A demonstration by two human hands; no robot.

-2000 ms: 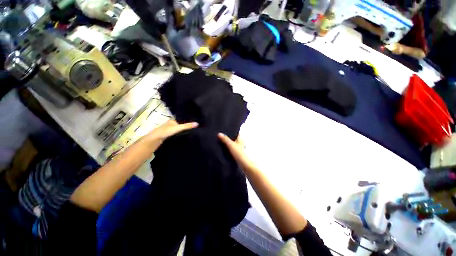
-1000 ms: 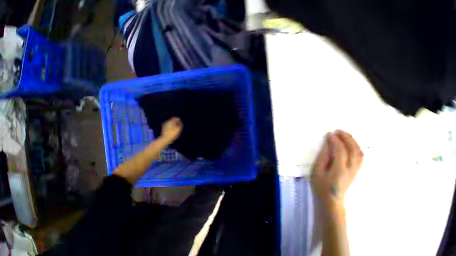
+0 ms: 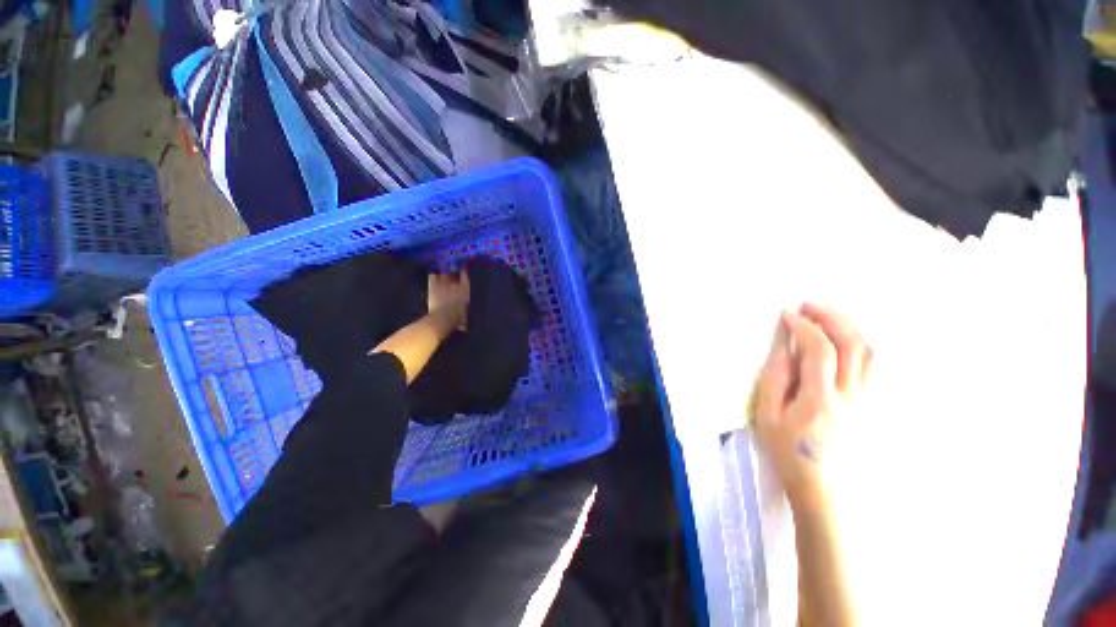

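Black cut pieces lie in a loose, jagged-edged heap inside a blue plastic crate beside the table. My left hand reaches down into the crate, among the black pieces; its fingertips are small and partly against the cloth, so I cannot tell if they grip it. My right hand rests on the white table near its left edge, fingers slightly bent and apart, holding nothing. A larger stack of black pieces lies on the table at the upper right.
A person in striped clothing is just beyond the crate. Another crate, greyish blue, stands at the far left on the littered floor. A ruler-like strip runs along the table's near edge. My dark-clothed legs are below the crate.
The view has swung from the table to the crate. My hands, earlier together on black cloth, are apart. Since one second ago, my left hand has shifted among the crate's pieces; my right stays on the table.
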